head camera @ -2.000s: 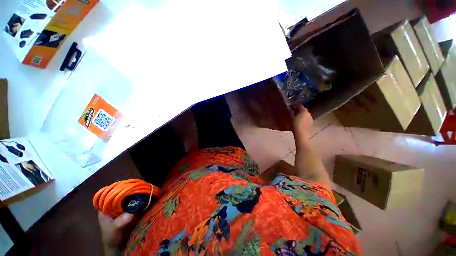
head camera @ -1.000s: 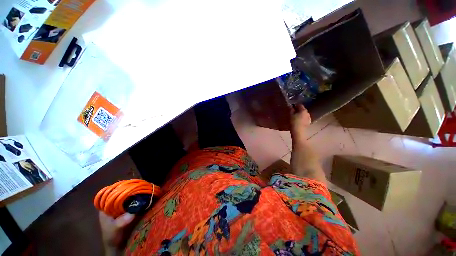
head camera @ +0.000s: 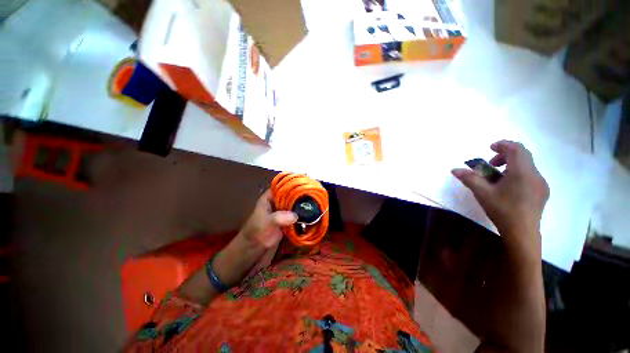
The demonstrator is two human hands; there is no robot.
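My left hand (head camera: 266,222) holds the coiled orange cord (head camera: 289,189) in front of my body, just off the table's front edge. The cord has a round black end in its centre and a pale tie. My right hand (head camera: 508,180) is over the table at the right, with a small dark flat thing (head camera: 483,169) between thumb and fingers; I cannot tell what it is. The orange QR card (head camera: 363,147) lies on the white table (head camera: 311,141). A black hang tab (head camera: 387,83) lies behind it.
An open retail box (head camera: 245,89) stands at the left, beside a tape dispenser (head camera: 135,83) and a dark phone-like thing (head camera: 162,123). Another retail box (head camera: 409,48) is at the back. Brown cartons (head camera: 532,24) are at the back right. An orange stool (head camera: 155,279) is at the lower left.
The view has swung left. My right hand has come from the dark waste carton to above the table, now with the small dark thing. My left hand still holds the coil.
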